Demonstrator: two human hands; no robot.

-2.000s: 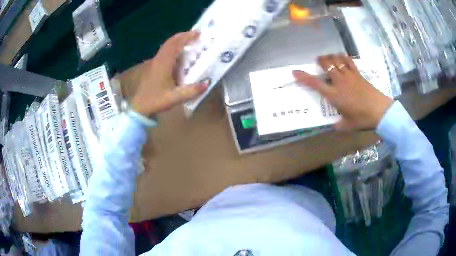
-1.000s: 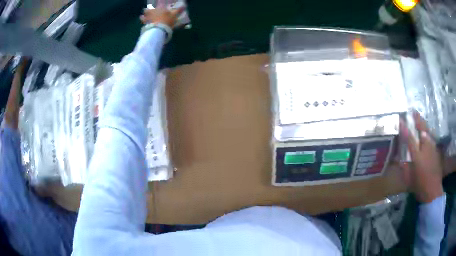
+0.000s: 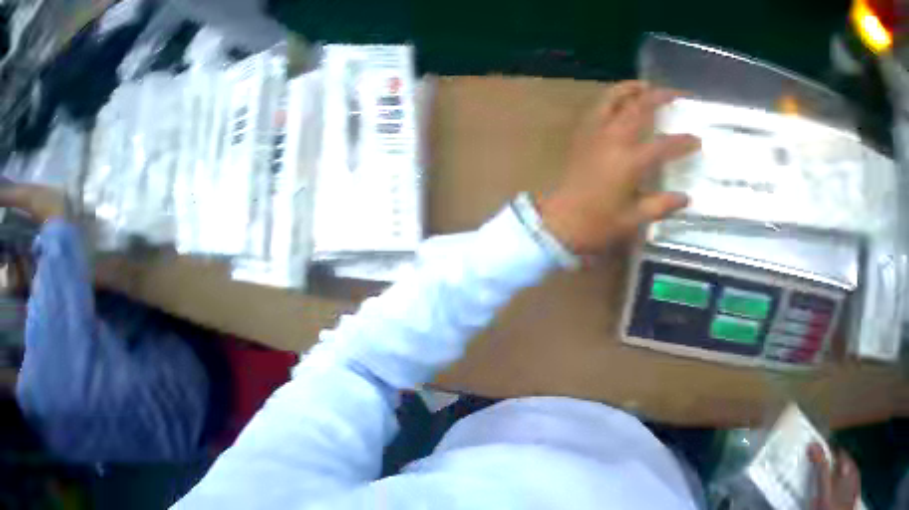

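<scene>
A white boxed carton (image 3: pixel 772 164) lies on the weighing scale (image 3: pixel 738 309), which shows three green displays. My left hand (image 3: pixel 623 169) is at the carton's left end with fingers spread; blur hides whether it grips the carton. My right hand (image 3: pixel 840 480) is low at the bottom right, partly cut off by the edge, with its fingers on a small white packet (image 3: pixel 789 460) over the crate area. The packet is tilted.
Bagged cartons (image 3: pixel 367 149) lean in a row on the cardboard-covered bench (image 3: pixel 488 139) at left. Another person's sleeve (image 3: pixel 90 349) and hand are at far left. More bagged cartons (image 3: pixel 882 299) are right of the scale. A lit signal lamp (image 3: pixel 873 26) is beyond, with the green belt (image 3: pixel 518 35).
My left hand has come back from the belt to the carton on the scale. My right hand has moved from beside the scale down to the bottom right and taken hold of a white packet.
</scene>
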